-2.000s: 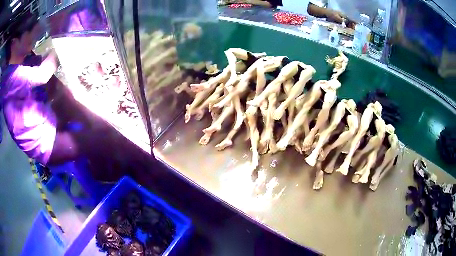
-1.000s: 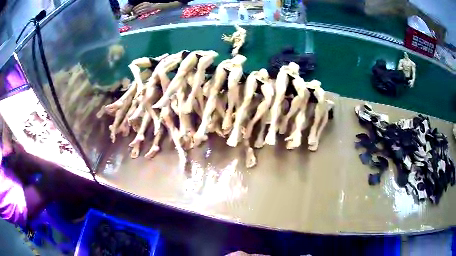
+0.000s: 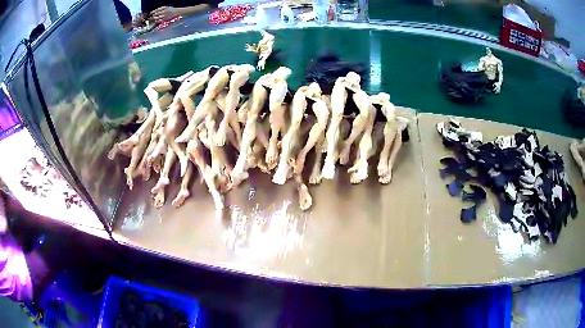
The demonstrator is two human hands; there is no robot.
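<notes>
A row of overlapping cream leg assemblies (image 3: 256, 125) with dark hip bands lies on the shiny tan cardboard (image 3: 359, 237), feet towards me. To its right is a loose heap of black-and-cream hip pieces (image 3: 523, 182). The end of another cream leg part (image 3: 579, 154) shows at the right edge, cut off by the frame. Neither of my hands is in view.
Behind the cardboard, a green belt (image 3: 410, 67) carries torsos (image 3: 491, 67) and black clumps (image 3: 333, 70). A clear panel (image 3: 64, 109) stands at the left. A blue crate (image 3: 151, 296) with dark parts is below. A person's hands (image 3: 165, 13) show across the belt.
The view has swung right and settled, so the legs sit further left and the hip-piece heap shows whole. Torsos and black clumps also appear further left. A pale patch at the bottom edge is gone.
</notes>
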